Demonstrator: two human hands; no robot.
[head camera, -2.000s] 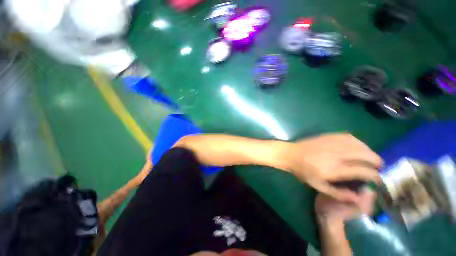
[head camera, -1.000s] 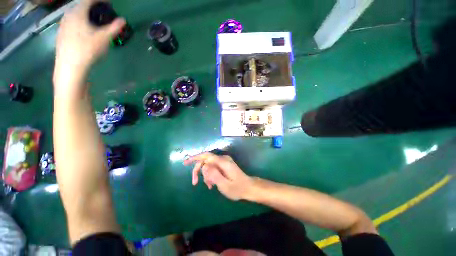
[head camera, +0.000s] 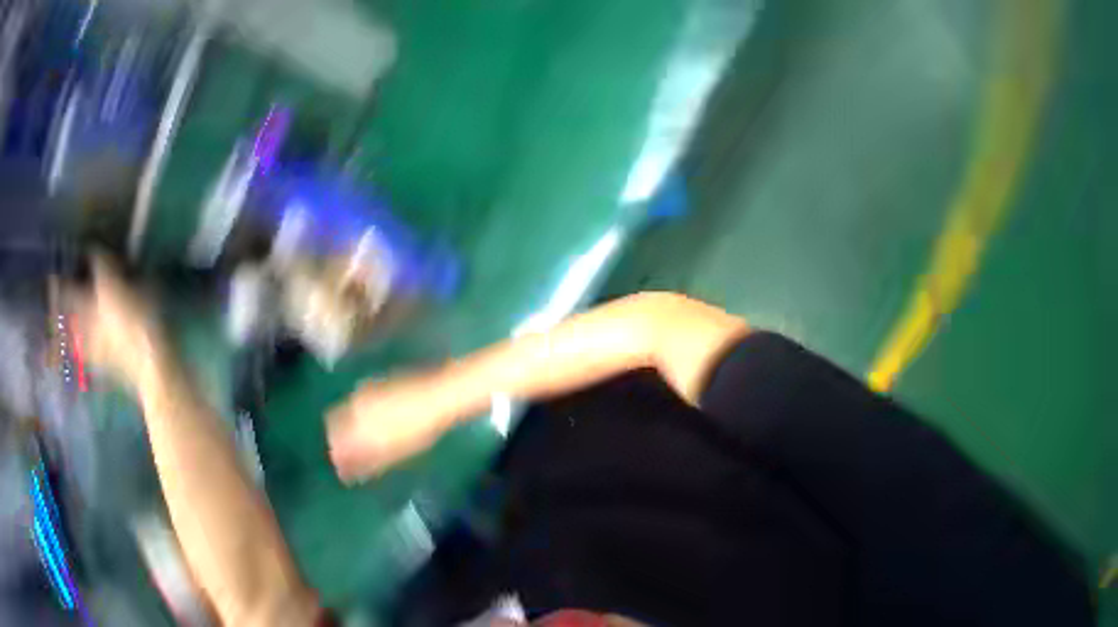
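The picture is strongly blurred. My left hand (head camera: 113, 321) reaches out at the far left, beside a smeared red glow; whether it holds anything cannot be told. My right hand (head camera: 368, 429) is low over the green bench, its fingers blurred together; whether it is empty cannot be told. The white screw feeder with a blue side (head camera: 337, 282) lies between and beyond my hands, smeared. The power driver cannot be made out.
A purple glow (head camera: 272, 137) is beyond the feeder and a blue lit streak (head camera: 52, 533) at the lower left. The bench's pale edge (head camera: 589, 272) runs diagonally. A curved yellow floor line (head camera: 950, 270) is at right.
The view has swung right, so the feeder, bench and both hands stand further left. My right hand's spread fingers now look drawn together. The black driver is no longer distinguishable.
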